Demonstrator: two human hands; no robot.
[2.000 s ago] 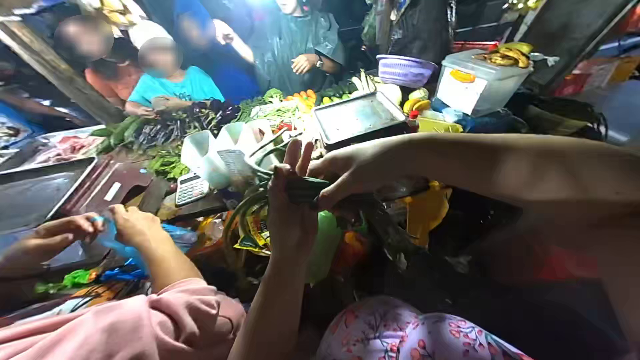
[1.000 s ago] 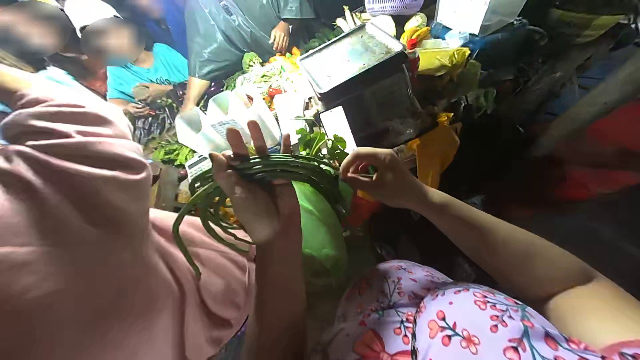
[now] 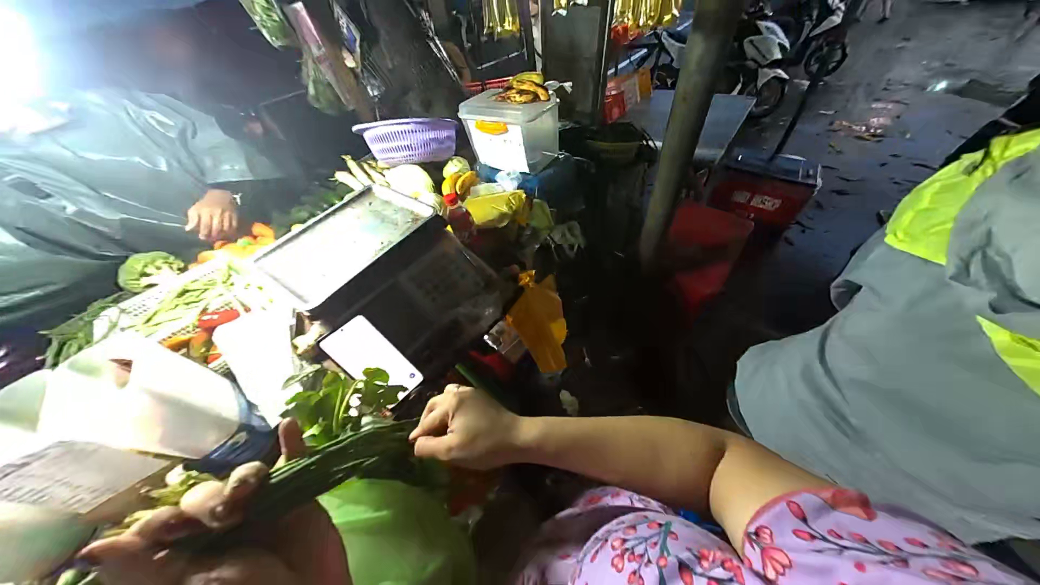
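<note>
A bundle of long green beans (image 3: 325,471) runs between my two hands at the lower left. My left hand (image 3: 236,528), blurred, has its fingers curled around the bundle's left part. My right hand (image 3: 467,426) pinches at its right end with bent fingers. Leafy greens (image 3: 345,406) stand just behind the beans, and a light green bag (image 3: 398,528) is below them. Beyond the greens is a dark weighing scale with a metal tray (image 3: 353,240); a white phone-like panel (image 3: 370,353) leans on its near side.
Left of the scale are a vegetable basket (image 3: 146,305) and white plastic containers (image 3: 138,398). Behind it stand a purple basket (image 3: 410,140) and a lidded plastic box (image 3: 512,130) with bananas. A person in a rain cape (image 3: 106,187) is across; another in grey (image 3: 894,366) is at right.
The view has swung right. My right hand was apart from my left one second ago and still is, at the bundle's right end. The person in grey has come into view.
</note>
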